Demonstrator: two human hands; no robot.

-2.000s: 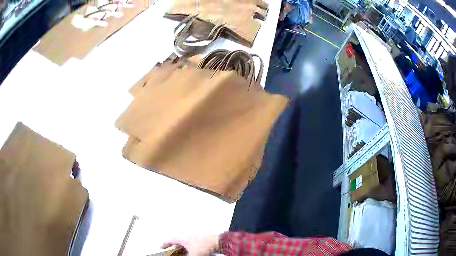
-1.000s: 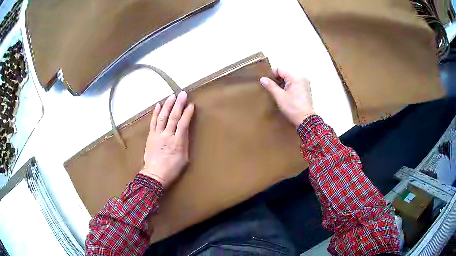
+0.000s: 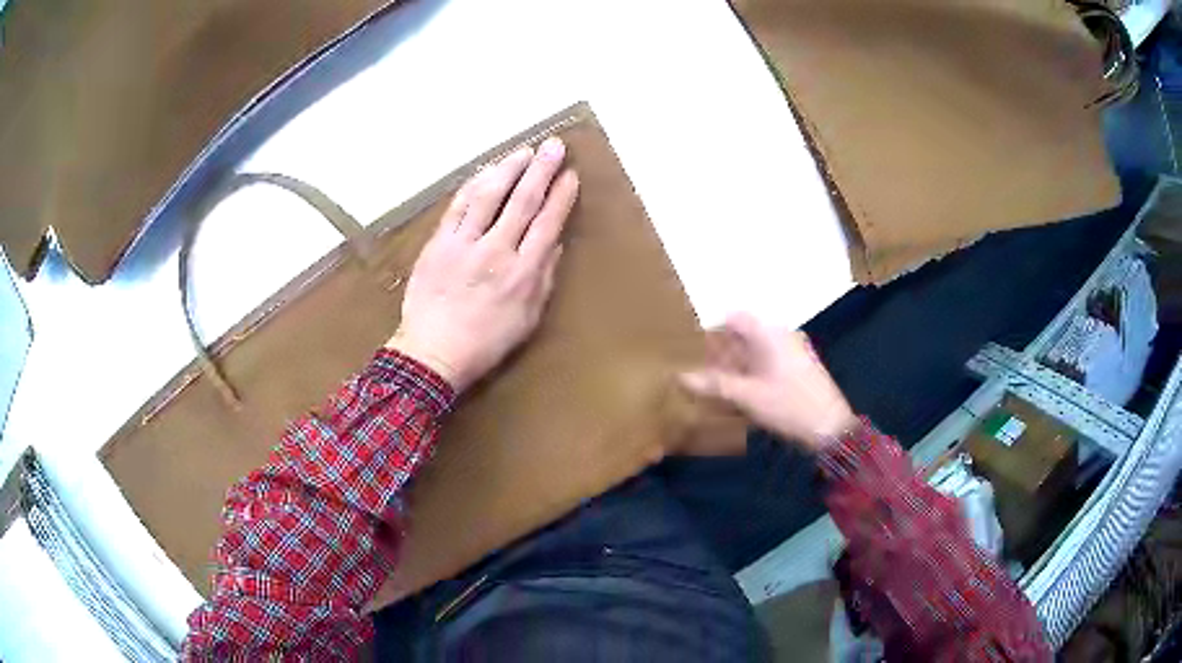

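A brown outer panel (image 3: 596,324) lies flat in front of me, tilted, its lower edge at my lap. Its arched handle (image 3: 266,181) points away from me at the upper left. A narrow brown top facing (image 3: 421,205) shows along the panel's top edge. My left hand (image 3: 486,266) lies flat on the panel near the right part of the top edge, fingers nearly together. My right hand (image 3: 765,376) is blurred at the panel's lower right side, thumb and fingers around its edge. Any lining beneath is hidden.
A brown stack of assembled panels (image 3: 143,104) lies at the upper left. A stack of outer panels (image 3: 946,130) lies at the upper right, handles bunched behind. A white lining stack (image 3: 65,583) is at the lower left. Shelving with a cardboard box (image 3: 1018,460) stands at the right.
My left hand has moved right and up along the top edge. My right hand has moved down the panel's right side. The panel has shifted left in view.
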